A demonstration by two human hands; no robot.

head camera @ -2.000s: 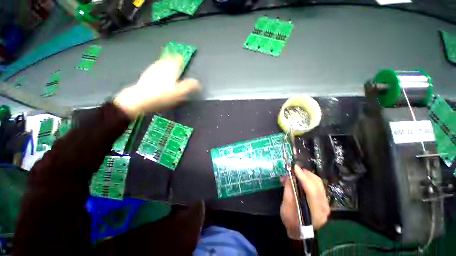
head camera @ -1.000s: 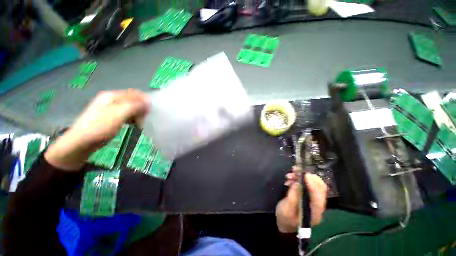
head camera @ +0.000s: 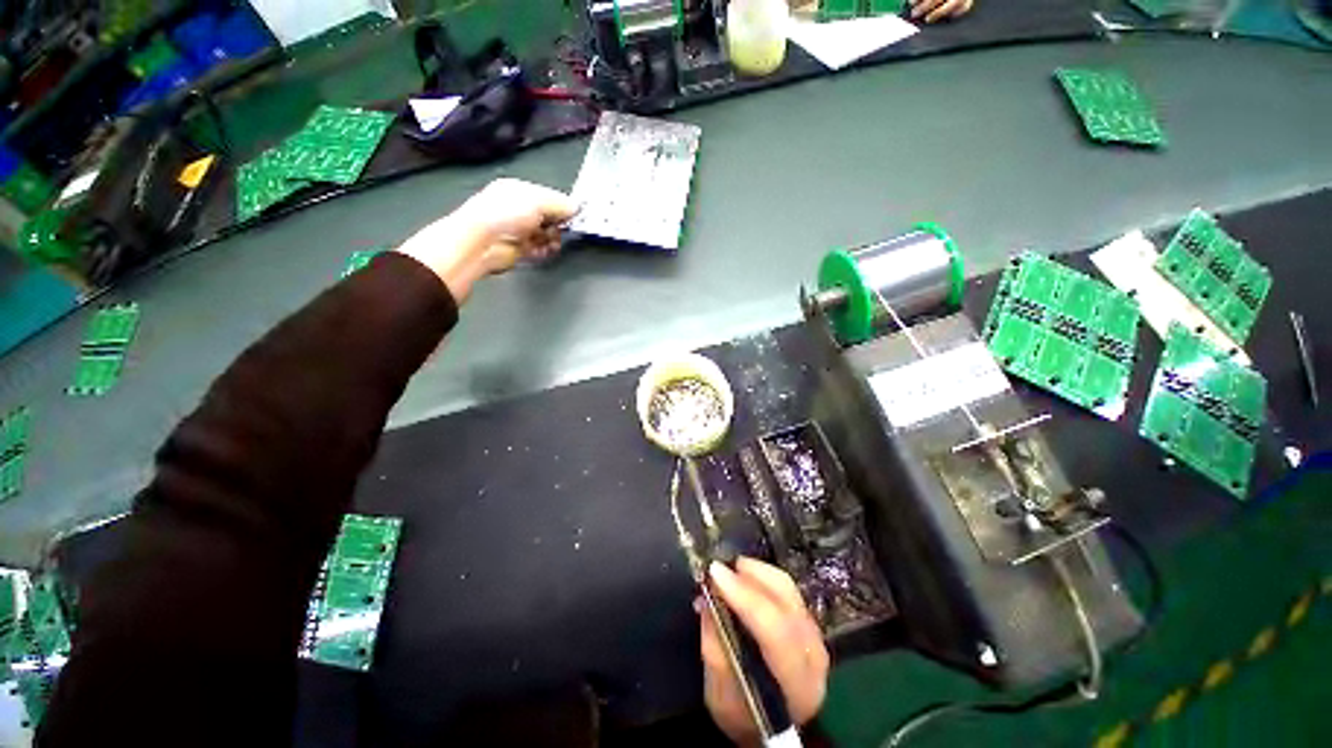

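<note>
My left hand (head camera: 504, 234) is stretched out over the grey bench and grips the left edge of a panel (head camera: 637, 178) that looks pale and shiny, with a green edge. The panel is over the far part of the bench. My right hand (head camera: 763, 650) holds a soldering iron (head camera: 742, 631) with its tip at the near rim of the yellowish waste cup (head camera: 685, 406). Silvery bits lie in the cup. The black iron rest (head camera: 818, 526) stands right of the iron.
The solder feeder (head camera: 950, 439) with its wire spool (head camera: 894, 281) stands at the right. Green boards lie at far right (head camera: 1063, 333), near left (head camera: 355, 592) and on the bench (head camera: 1113, 105). A black device (head camera: 475, 114) is at the far edge. Another person's hand (head camera: 939, 8) shows at the top.
The view has shifted right. My left hand has carried the pale-looking panel from above the mat out over the bench. The iron's tip has moved from the rest to the cup.
</note>
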